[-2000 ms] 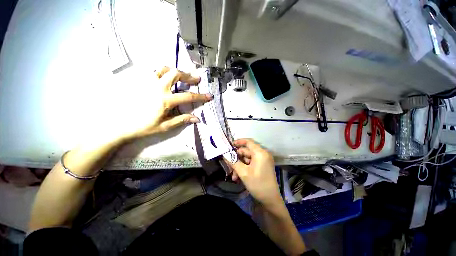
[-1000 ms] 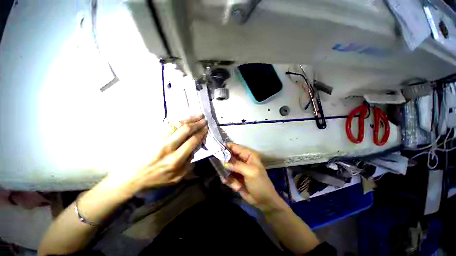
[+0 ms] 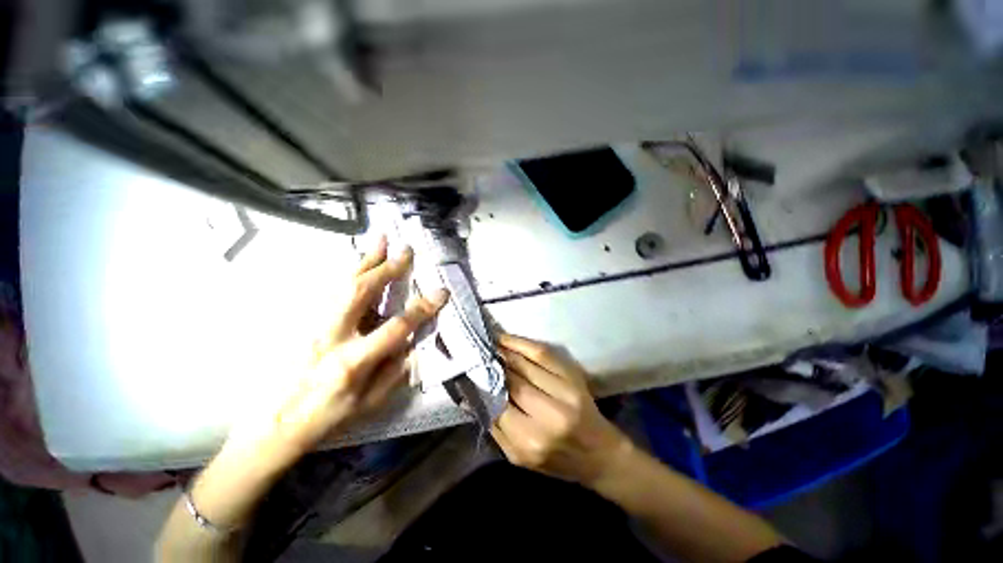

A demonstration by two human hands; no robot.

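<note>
A curved grey-white band piece (image 3: 467, 308) runs from the presser foot area (image 3: 423, 209) down to the table's front edge. A white template with dark slots (image 3: 453, 354) lies along it. My left hand (image 3: 357, 352) lies on the work with its fingers spread, fingertips near the presser foot. My right hand (image 3: 547, 407) pinches the lower end of the band at the table edge. The needle is too blurred to make out. The machine head (image 3: 572, 77) fills the top of the view.
A phone (image 3: 577, 189), a thin metal and black tool (image 3: 739, 225) and red-handled scissors (image 3: 866, 255) lie right of the work. A blue basket with scraps (image 3: 781, 445) is below the table's right front. A pale angled piece (image 3: 240, 236) lies at the left.
The camera view has tilted and come closer to the machine head. My left hand's fingers have spread and reached up toward the presser foot. My right hand still holds the band's lower end.
</note>
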